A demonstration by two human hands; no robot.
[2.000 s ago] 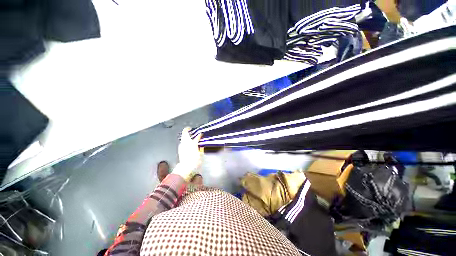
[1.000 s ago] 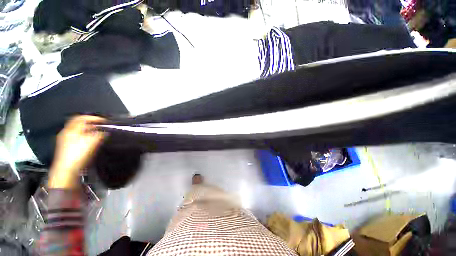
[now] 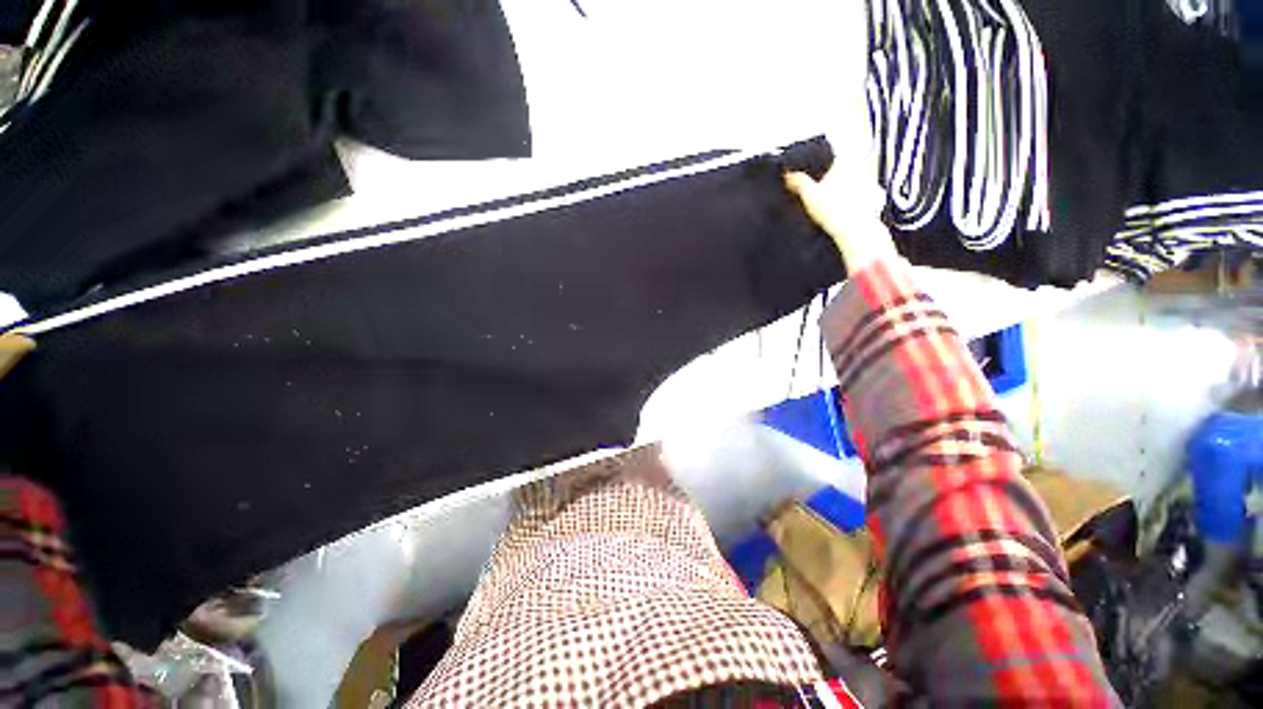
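Black track pants (image 3: 416,333) with a white side stripe lie stretched across the view in front of me, partly over the white table (image 3: 693,69). My right hand (image 3: 842,208) grips their narrower end at the upper right, beside two thin cords that hang down. My left hand (image 3: 14,349) is at the far left edge, mostly cut off, at the pants' other end by the stripe; its fingers barely show.
A folded stack of pants (image 3: 963,125) with looped white stripes lies at the upper right. More black garments (image 3: 416,69) lie at the upper left. Below the table are a blue bin (image 3: 1008,357), tan material (image 3: 817,568) and clear plastic (image 3: 208,665).
The pants now lie stretched leftward instead of trailing off to the right. My right hand has come into view holding their end. My left hand has moved to the left edge.
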